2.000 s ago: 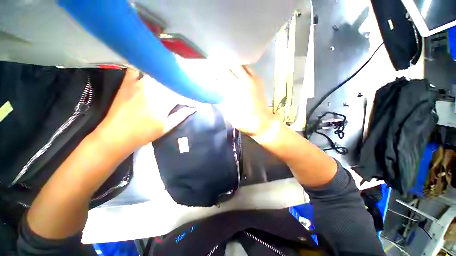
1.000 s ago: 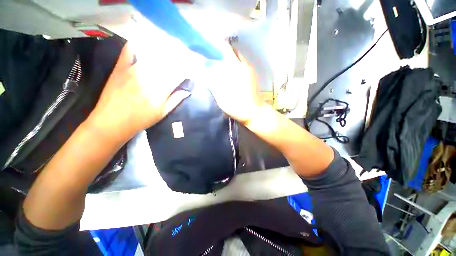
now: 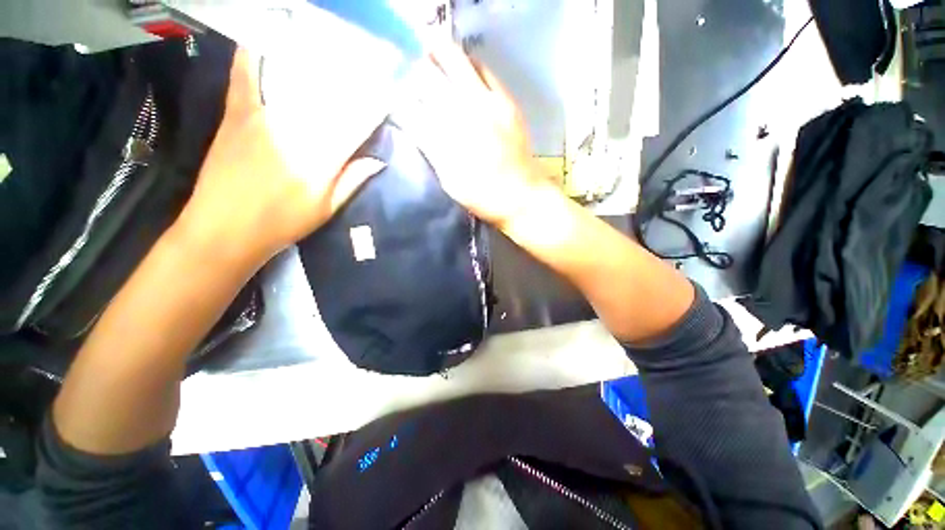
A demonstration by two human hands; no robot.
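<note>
A black pouch [image 3: 399, 280] with a rounded bottom, a small pale label and a silver zip on its right edge lies under the sewing machine, its top end between my hands. My left hand [image 3: 259, 171] rests on its upper left part, thumb on the cloth. My right hand [image 3: 482, 155] lies on its upper right edge. The fingertips of both hands and the needle area are lost in lamp glare, so the exact grip is hidden. A blue hose [image 3: 378, 23] crosses above my hands.
A pile of black bag panels [image 3: 62, 197] with silver zips lies left. Right are a black cord [image 3: 715, 122] with coiled end and snips [image 3: 696, 197], a crumpled black fabric bundle [image 3: 845, 228] and a black piece [image 3: 855, 41]. Blue bins [image 3: 254, 484] sit below the table edge.
The pouch and both hands have moved up in the picture, along with the surroundings, so the view has shifted. Less of the blue hose shows. Both hands stay at the pouch's top end.
</note>
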